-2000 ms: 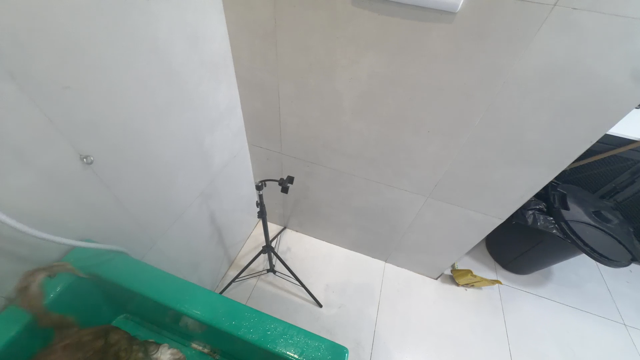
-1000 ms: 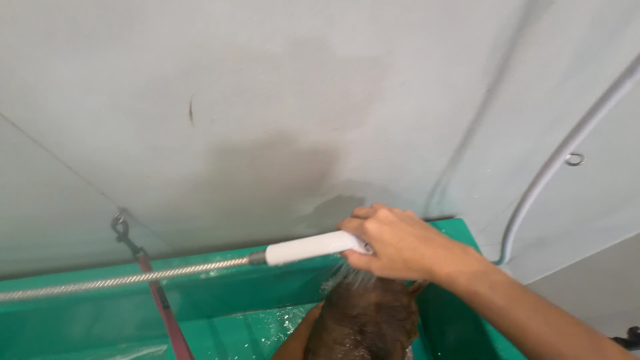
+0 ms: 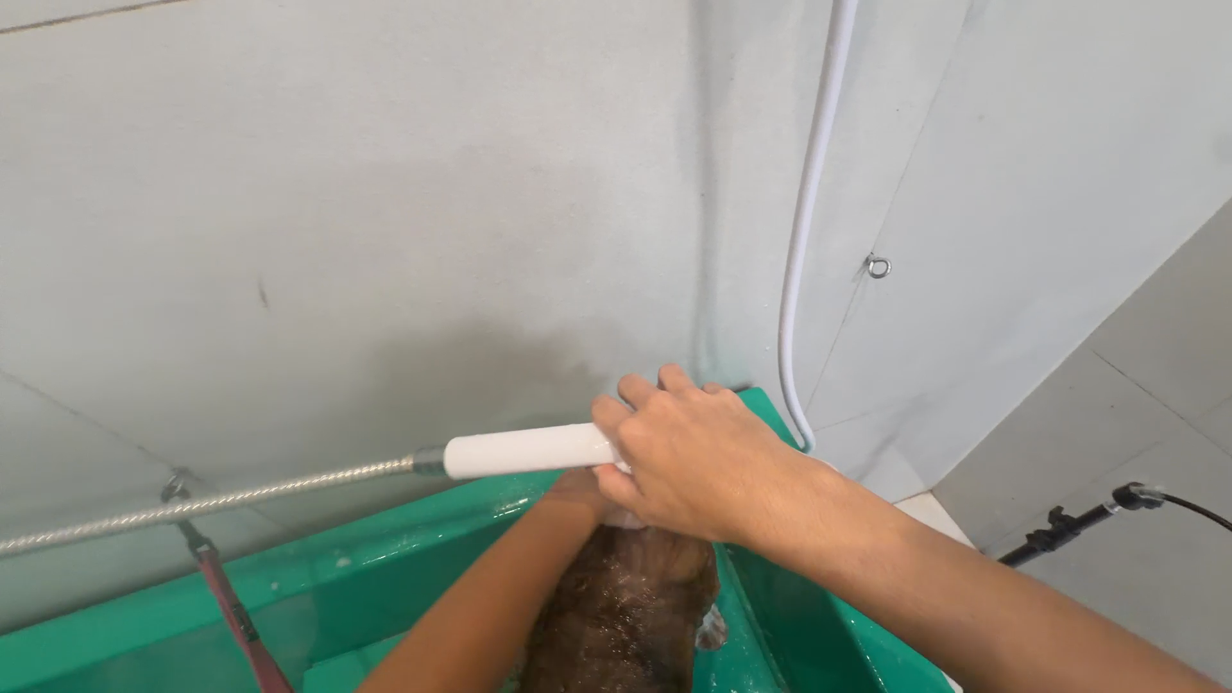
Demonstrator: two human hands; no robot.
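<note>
My right hand (image 3: pixel 688 457) is closed around the head end of a white handheld shower (image 3: pixel 525 451), whose ribbed metal hose runs off to the left. Under it, a wet brown-furred animal (image 3: pixel 621 616), seen from behind, stands in a green tub (image 3: pixel 385 553); its head is hidden by my hands. My left hand (image 3: pixel 582 491) reaches in beside the animal's head, mostly covered by the right hand and the shower, so its fingers are hard to make out.
A dark red leash (image 3: pixel 236 616) clips to the wall at left. A white hose (image 3: pixel 808 212) hangs down the wall behind the tub's corner, near a metal eye ring (image 3: pixel 878 267). At right a black stand (image 3: pixel 1068 529) rises beside the tub.
The view has swung widely from the floor and stand to the tub. Since one second ago, my left forearm has come into plain view, reaching to the animal's head beneath the right hand.
</note>
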